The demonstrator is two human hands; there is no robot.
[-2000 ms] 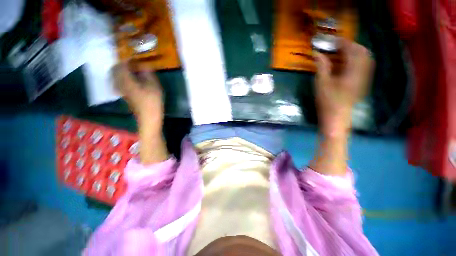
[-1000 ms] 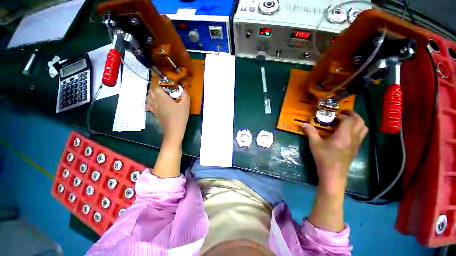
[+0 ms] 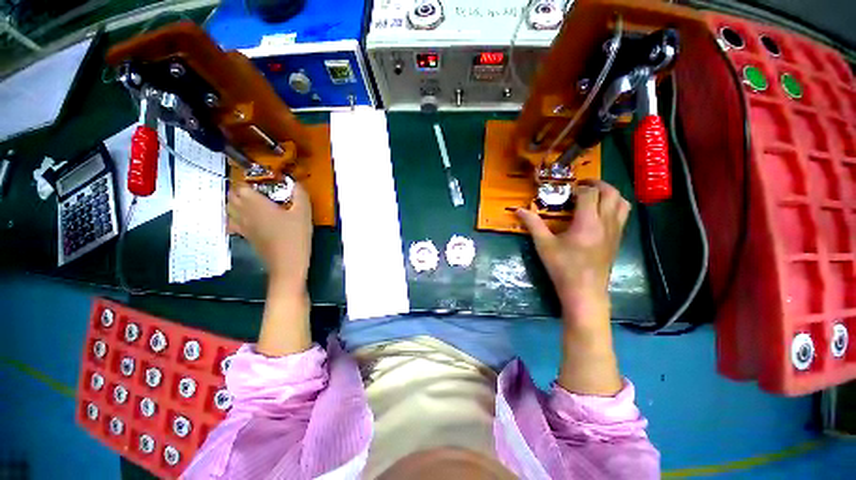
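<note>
My left hand (image 3: 272,230) is at the left orange-brown fixture (image 3: 322,178), its fingertips around a round silver-white component (image 3: 281,191) under the clamp tip. My right hand (image 3: 582,239) is at the right fixture (image 3: 497,178), with thumb and fingers at the edges of another round component (image 3: 555,194) under that clamp. The red grips of the left clamp (image 3: 144,161) and right clamp (image 3: 650,159) point down, untouched. Two loose discs, one (image 3: 424,255) beside the other (image 3: 460,250), lie on the green mat between the fixtures.
A white strip (image 3: 369,216) and thin pale stick (image 3: 448,164) lie between the fixtures. Blue (image 3: 305,70) and grey (image 3: 450,66) boxes stand behind. A calculator (image 3: 86,208) and papers (image 3: 199,211) are left. Red trays sit lower left (image 3: 141,384) and right (image 3: 779,216); cables hang beside the right fixture.
The view has shifted: bench items appear further left, and more of the right tray shows, including green-topped discs. Both hands remain at the components in the fixtures.
</note>
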